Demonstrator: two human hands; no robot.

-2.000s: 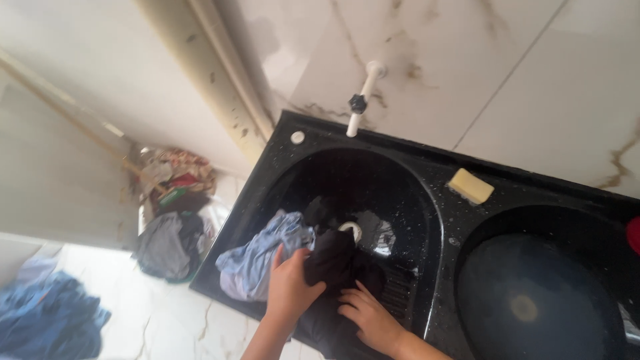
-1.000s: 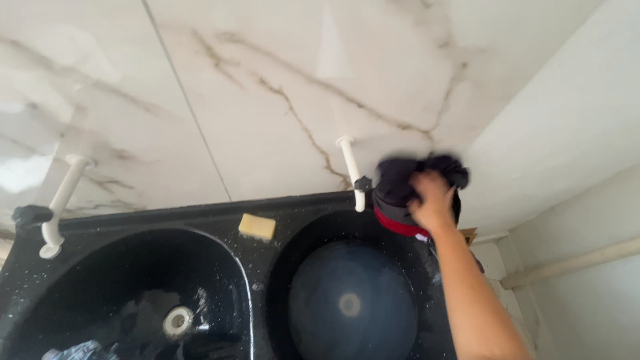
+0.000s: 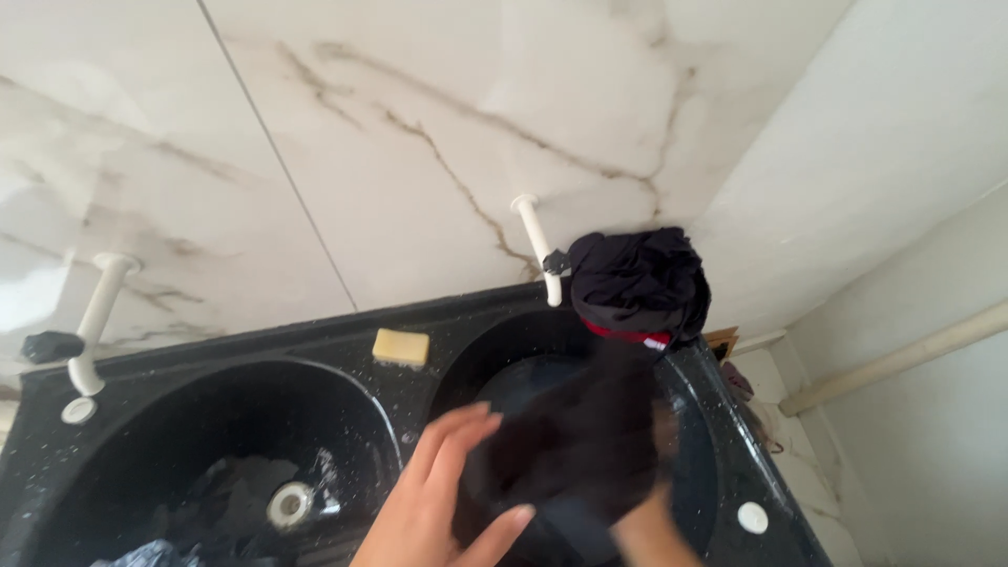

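Observation:
A dark cloth garment [image 3: 583,441], blurred by motion, hangs over the right basin, which holds cloudy water. My right hand [image 3: 654,504] grips it from the right side, partly hidden behind the cloth. My left hand [image 3: 457,488] is at the garment's left with fingers spread, and holds nothing that shows. A bundle of dark clothes [image 3: 638,283] with a red edge is heaped on the back right corner of the black double sink [image 3: 417,303]. At the bottom of the left basin lies a light blue cloth [image 3: 153,554], mostly out of view.
A yellow bar of soap [image 3: 401,347] rests on the ledge between the basins. White taps stick out of the marbled wall above the left basin [image 3: 98,323] and the right one [image 3: 538,244]. A pale pipe [image 3: 898,358] runs along the right, above a floor with some cloth.
The view has swung right since the oldest frame. One second ago my right hand was on the dark bundle at the corner; now it is lower, over the right basin with a dark garment, and my left hand has appeared.

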